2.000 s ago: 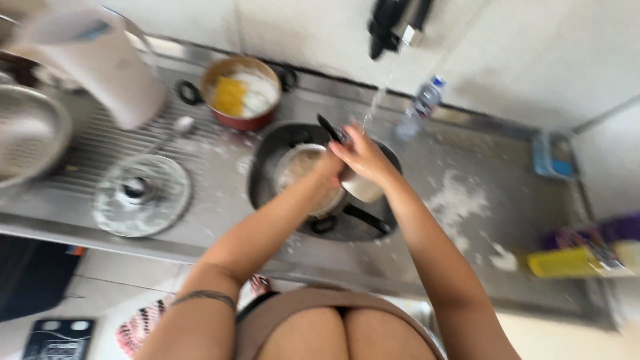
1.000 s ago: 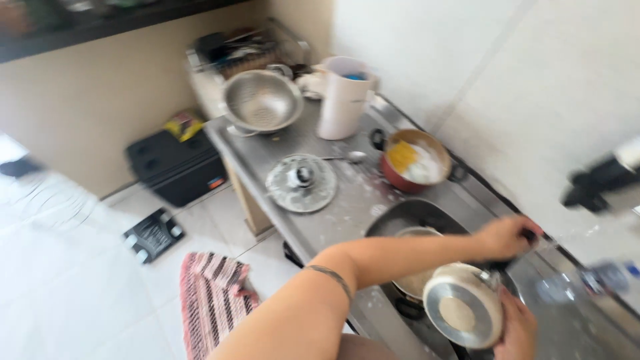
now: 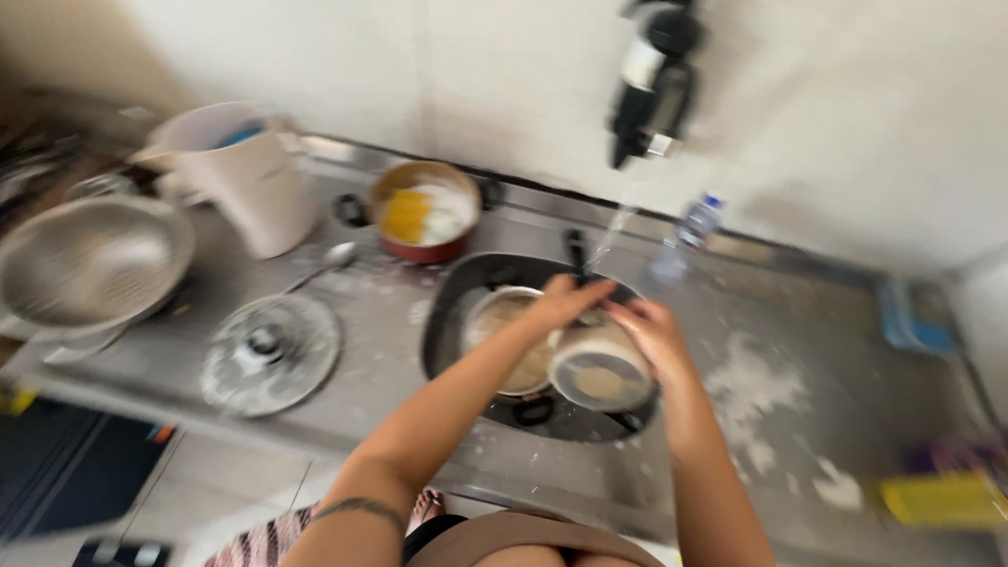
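Note:
Over the sink basin (image 3: 445,315), a small light-coloured saucepan (image 3: 602,374) is tilted with its base toward me. My left hand (image 3: 573,299) is at its black handle; blur hides how the fingers close. My right hand (image 3: 654,335) holds the pan's right side. Water (image 3: 614,236) runs down from the black tap (image 3: 654,87) near the handle. Beneath my left forearm, a round pot (image 3: 504,315) with black handles sits in the basin, holding cloudy liquid. Left of the basin stands a red pot (image 3: 429,250) holding a yellow sponge (image 3: 405,216) and white suds.
A glass lid (image 3: 295,378), a spoon (image 3: 339,253), a metal colander (image 3: 94,252) and a pale pitcher (image 3: 252,189) occupy the left counter. At the right are a plastic bottle (image 3: 689,240), a blue container (image 3: 917,319), a yellow object (image 3: 937,500) and patches of suds (image 3: 752,394).
The view has swung back from the left side of the room to the sink. Both hands remain at the saucepan.

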